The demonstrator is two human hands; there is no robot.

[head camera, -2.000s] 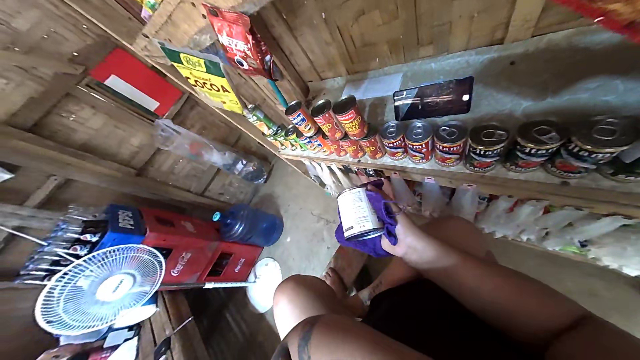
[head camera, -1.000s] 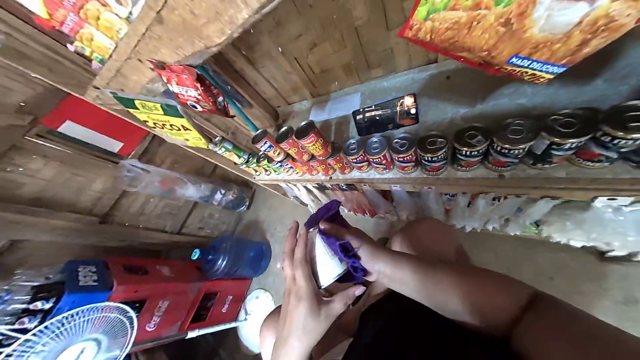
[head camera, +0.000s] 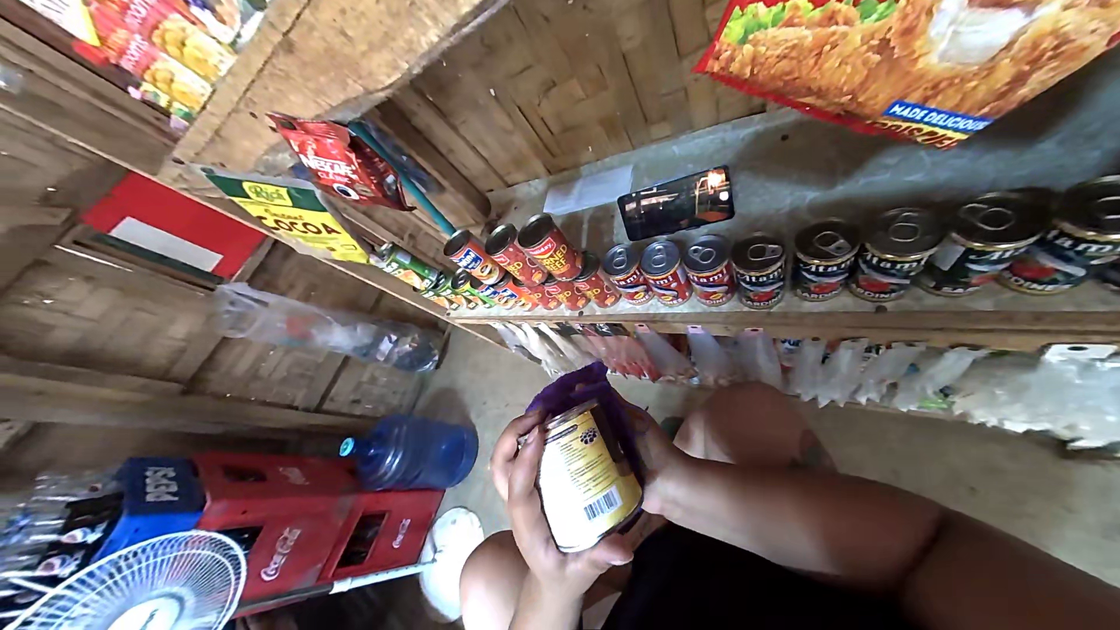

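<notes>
My left hand (head camera: 547, 516) grips a metal can (head camera: 586, 477) with a yellow and white label, its fingers along the left side and its thumb across the bottom end. The can is tilted, with a barcode and small print facing the camera. My right hand (head camera: 656, 459) holds a purple cloth (head camera: 573, 385) against the can's far and right sides; its fingers are mostly hidden behind can and cloth. Both hands are above my lap, below the shelf.
A wooden-edged shelf (head camera: 875, 319) carries sardine cans (head camera: 827, 262), stacked smaller cans (head camera: 551, 249) and a phone (head camera: 675, 203). Plastic bags (head camera: 822, 372) hang beneath it. Left are red crates (head camera: 280, 525), a blue water jug (head camera: 416, 452) and a white fan (head camera: 149, 582).
My left hand, out of clear view two seconds ago, came to the can and now grips it. The can has turned, and its yellow label side now shows. The cloth stays in my right hand.
</notes>
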